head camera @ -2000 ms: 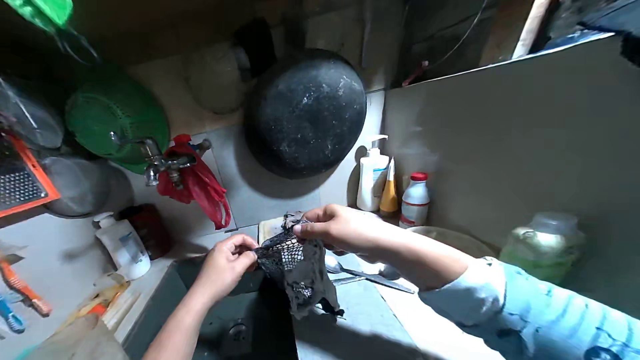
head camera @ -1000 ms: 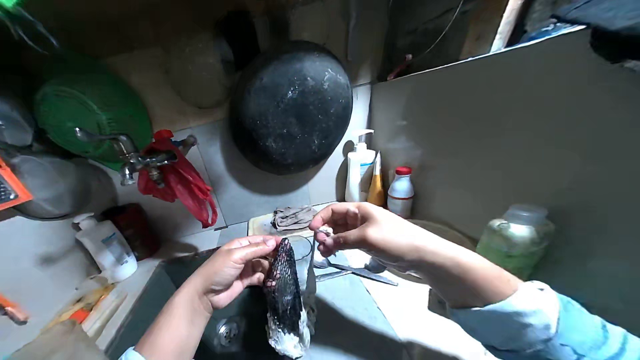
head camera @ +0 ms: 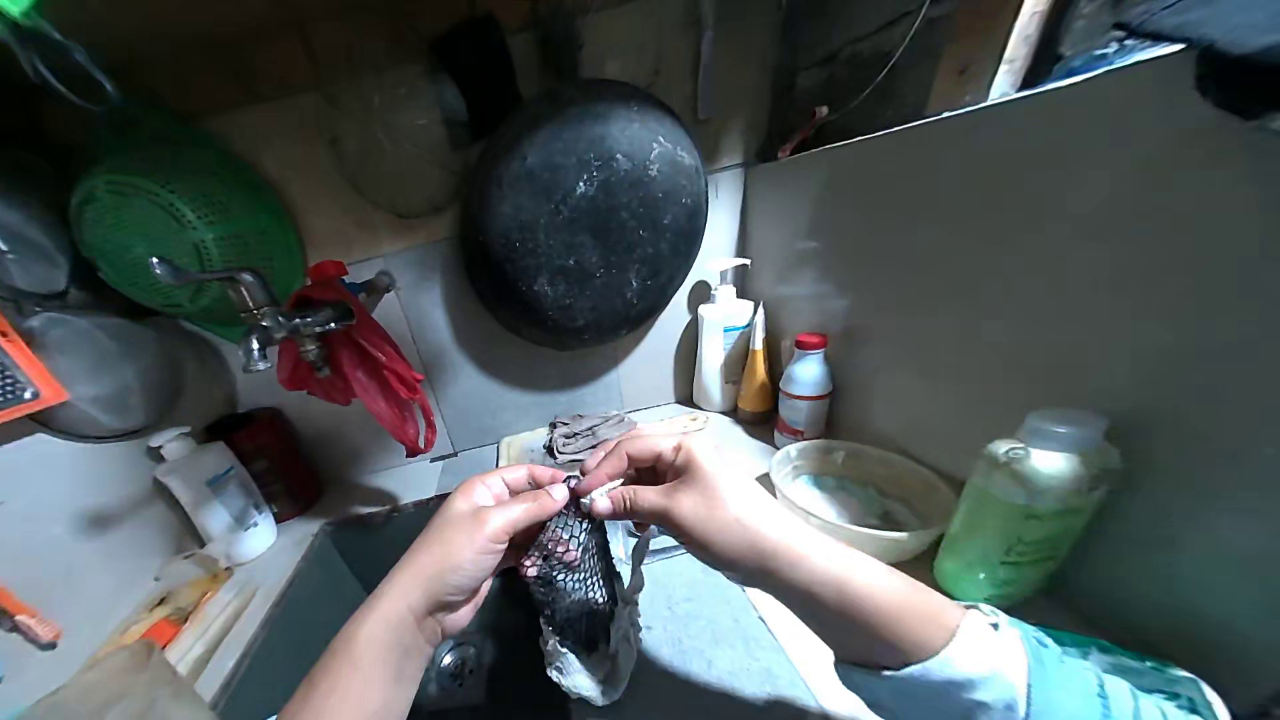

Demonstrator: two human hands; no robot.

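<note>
Over the dark sink (head camera: 350,545), my left hand (head camera: 490,535) pinches the top of a black mesh net (head camera: 575,570) between thumb and fingers. The net hangs down, with a wet whitish piece (head camera: 590,675) at its lower end. My right hand (head camera: 660,485) meets the left at the net's top and pinches a small pale bit (head camera: 602,492). Whether that bit is part of the net, I cannot tell. Behind my hands a folded grey cloth (head camera: 588,432) lies at the sink's back edge.
A chrome faucet (head camera: 275,325) with a red plastic bag (head camera: 365,375) juts from the wall beside a hanging black pan (head camera: 587,215). Pump bottle (head camera: 722,350), red-capped bottle (head camera: 804,390), cream basin (head camera: 860,500) and jar of green liquid (head camera: 1025,520) stand right. Another pump bottle (head camera: 215,500) stands left.
Two seconds ago both hands held the dark net spread wider; one second ago they were apart, the left holding it. Now my right hand is back against the left at its top.
</note>
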